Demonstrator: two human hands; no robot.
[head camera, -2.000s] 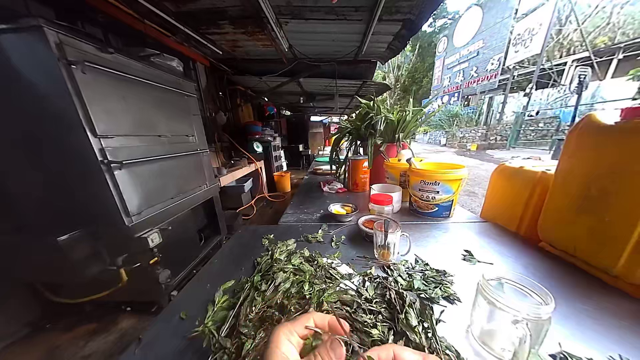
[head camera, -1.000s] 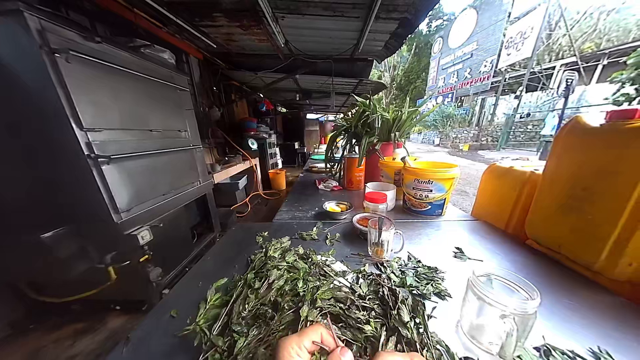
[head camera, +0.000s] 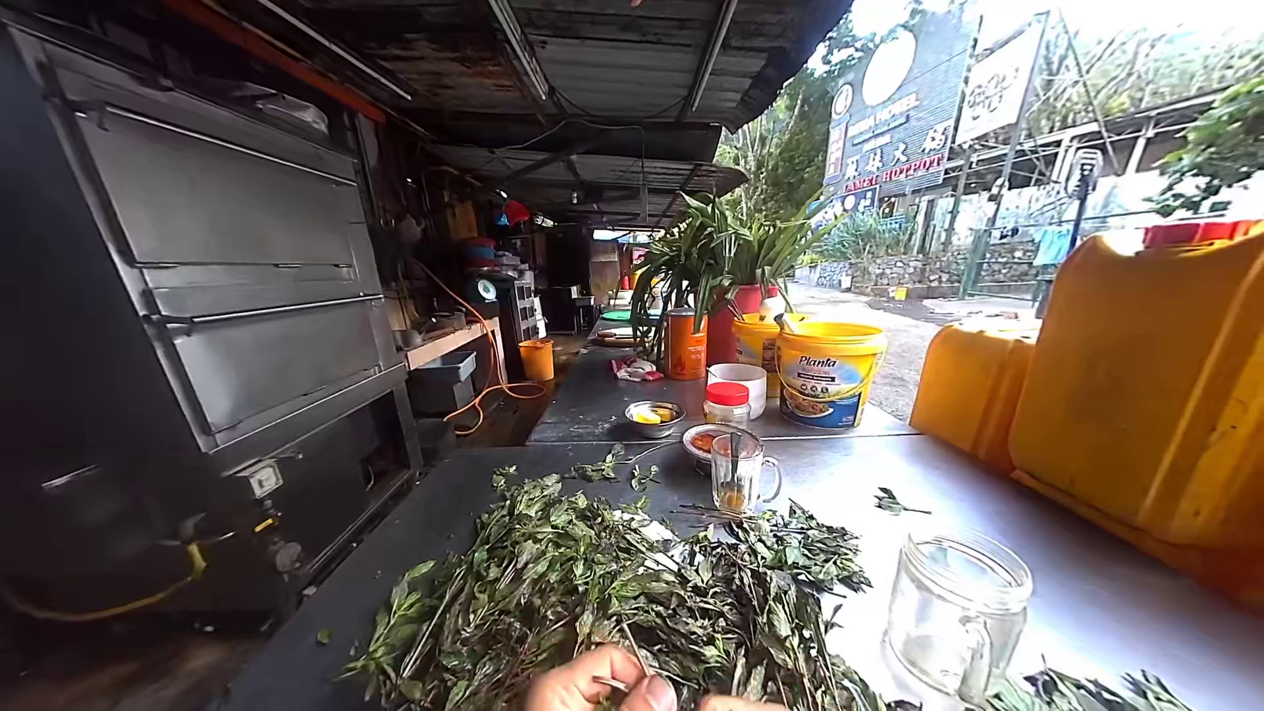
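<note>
A wide heap of leafy green herb sprigs (head camera: 592, 583) covers the near part of the metal table. At the heap's near edge my left hand (head camera: 597, 681) pinches a thin herb stem (head camera: 632, 647) between thumb and fingers. Beside it, to the right, only the top of my right hand (head camera: 741, 703) shows at the bottom edge; its fingertips are hidden. A glass mug (head camera: 736, 474) with some amber contents stands behind the heap. To the right is a large glass jar (head camera: 953, 617), with more sprigs (head camera: 1086, 691) next to it.
Behind the mug are a red-lidded jar (head camera: 727, 403), a metal bowl (head camera: 654, 419), a white bowl (head camera: 739, 387) and a yellow Planta bucket (head camera: 829, 375). Large yellow jerrycans (head camera: 1136, 395) line the right side. A steel oven (head camera: 227, 247) stands at the left.
My hands have moved a little lower in the view, and less of the right one shows. The heap of sprigs looks much the same.
</note>
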